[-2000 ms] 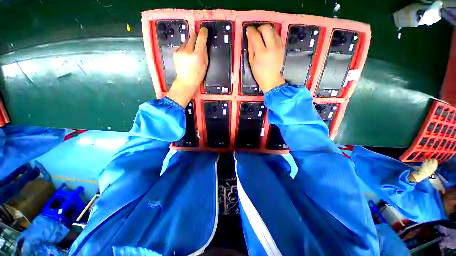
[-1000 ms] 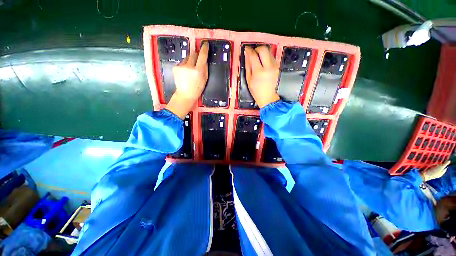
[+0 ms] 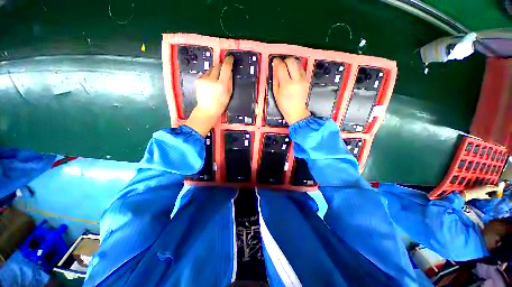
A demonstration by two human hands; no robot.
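A salmon-red foam tray lies on the dark green bench, with flat black phone units in two rows of pockets. My left hand is over the far row's left part, its fingertips at the upper left edge of the second phone unit. My right hand lies over the third phone unit, its fingertips near the upper end. Both units sit in their pockets. The thumbs are hidden, so a grip cannot be told. My sleeves cover parts of the near row.
The green bench extends on both sides. A small-pocket red tray lies at the right beside another person's hand and blue sleeve. A crumpled whitish wrapped thing is at the upper right. A blue stool stands lower left.
The tray and both hands appear slightly lower in the view, and more of the rail at the upper right shows. The fingers keep nearly the same places on the units.
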